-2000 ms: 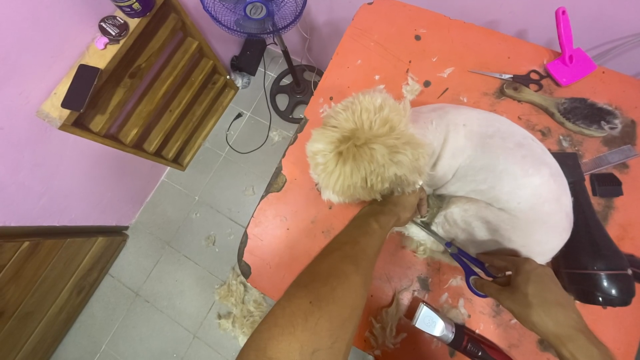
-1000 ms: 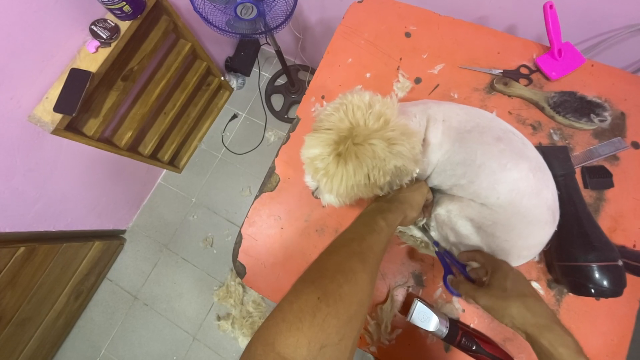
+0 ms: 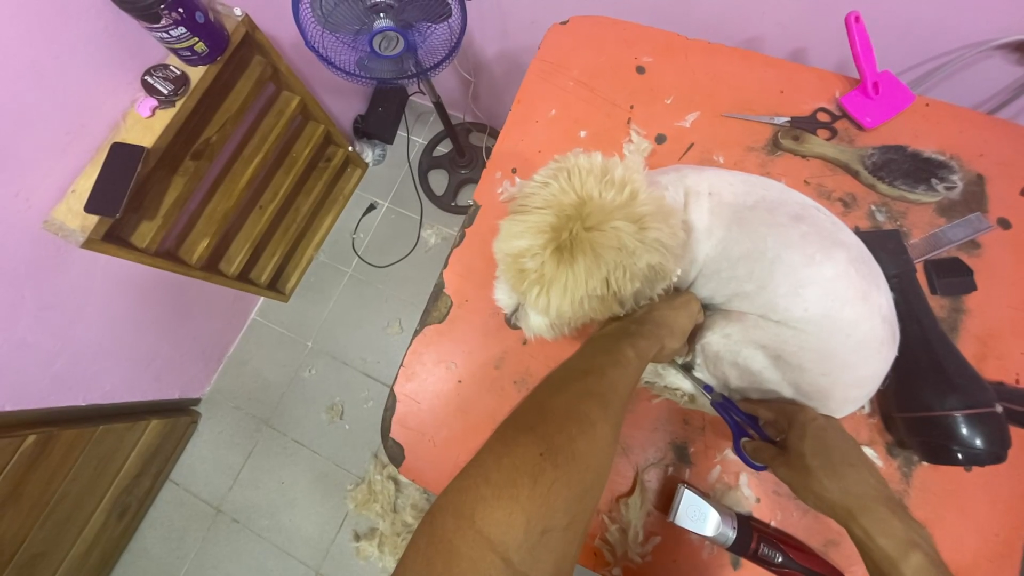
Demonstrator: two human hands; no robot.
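Observation:
A dog with a close-clipped white body and a fluffy cream head lies curled on the orange table. My left hand is closed at the dog's underside, below its neck, on what seems to be a leg or paw, largely hidden. Blue-handled scissors are in my right hand, fingers in the handle loops, blades pointing up-left at the fur beside my left hand. A red and silver hair clipper lies below my right hand, with loose cut fur to its left.
A black hair dryer, a metal comb, a small black block, a wooden brush, black-handled scissors and a pink slicker brush lie right of and behind the dog. A fan stands on the floor beyond the table's chipped edge.
My right hand has moved slightly with the scissors, whose handle angle has changed. My left hand stays at the dog's underside. The dog keeps its curled pose.

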